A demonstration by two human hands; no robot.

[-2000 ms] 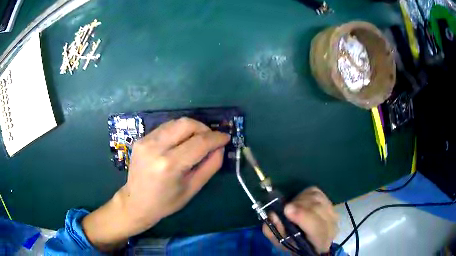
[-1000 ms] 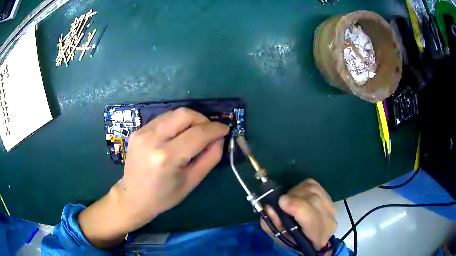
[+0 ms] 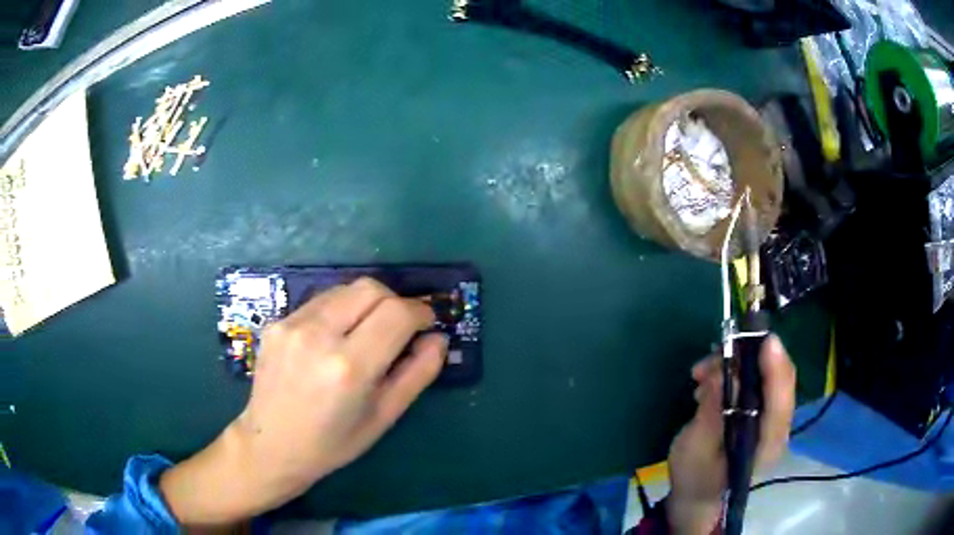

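The phone assembly [image 3: 460, 274] lies flat on the green mat, its blue-white board at the left end and a small board at the right end. My left hand [image 3: 340, 392] rests over its middle, fingertips pinched near the small board; whether they hold a small part cannot be told. My right hand [image 3: 732, 418] grips the soldering iron [image 3: 744, 387] by its black handle, with the bent silver feed tube beside the tip. The iron's tip points up at the opening of the brown tip-cleaning pot [image 3: 640, 178], which holds crumpled white filling.
A loose pile of thin beige pieces [image 3: 165, 128] and a cream-white sheet [image 3: 58, 225] lie at the left. A black cable bundle [image 3: 554, 35] with gold ends lies at the top. A green-rimmed solder spool [image 3: 881, 89] and a black box [image 3: 889, 303] stand at the right.
My right hand has moved the iron right, from the phone's small board to the pot. My left hand stays over the phone. The view has shifted, showing more of the cable bundle and spool.
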